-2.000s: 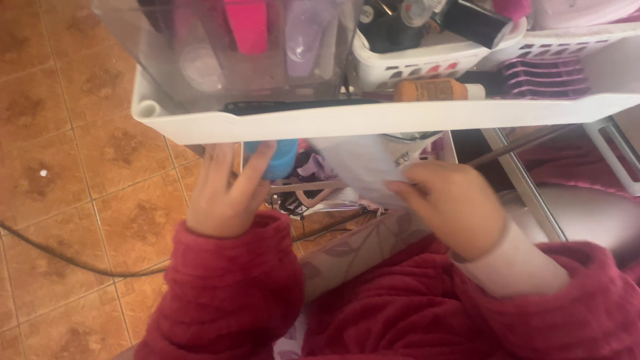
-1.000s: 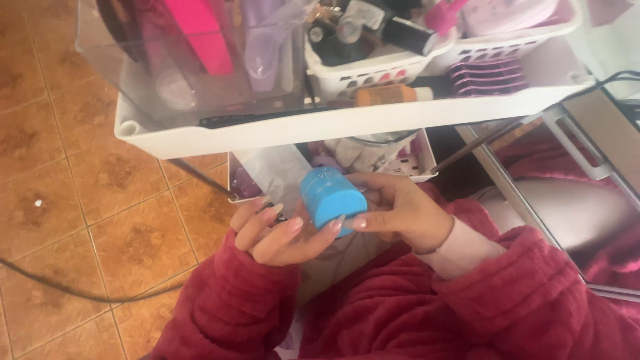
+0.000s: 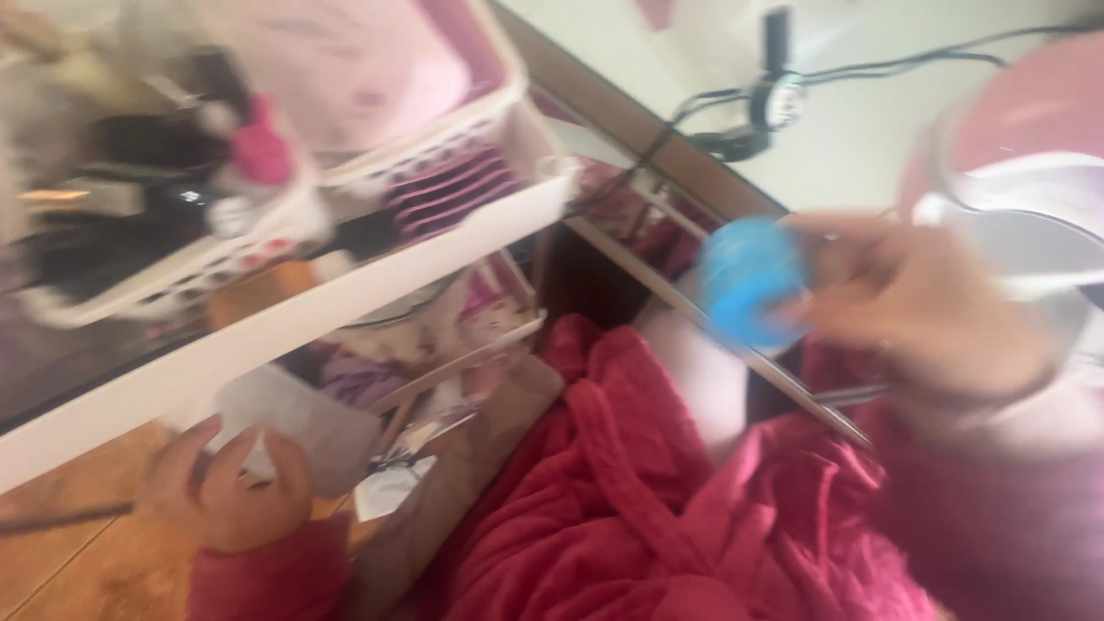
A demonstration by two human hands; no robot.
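My right hand (image 3: 914, 302) is shut on a blue round container (image 3: 750, 280), held by its side at the right, above the metal edge of a table or frame. At the lower left, my left hand (image 3: 228, 487) has its fingers bent and spread beside a pale translucent sheet or bag (image 3: 297, 423), below the white shelf rim. Blur hides whether the fingers touch that sheet. Lower down in the cart, purple and pink items (image 3: 358, 375) lie in a white-edged bin.
A white cart shelf (image 3: 345, 302) carries a perforated basket (image 3: 181, 280) of dark bottles, a purple ridged rack (image 3: 453, 194) and a pink-lined basket (image 3: 509, 78). Black cables (image 3: 681, 125) lie on the white tabletop (image 3: 854, 129), near a pink and white rounded object (image 3: 1026, 164).
The blue container was between both hands; my right hand has carried it to the right, and my left hand has come off it. The view has swung strongly to the right.
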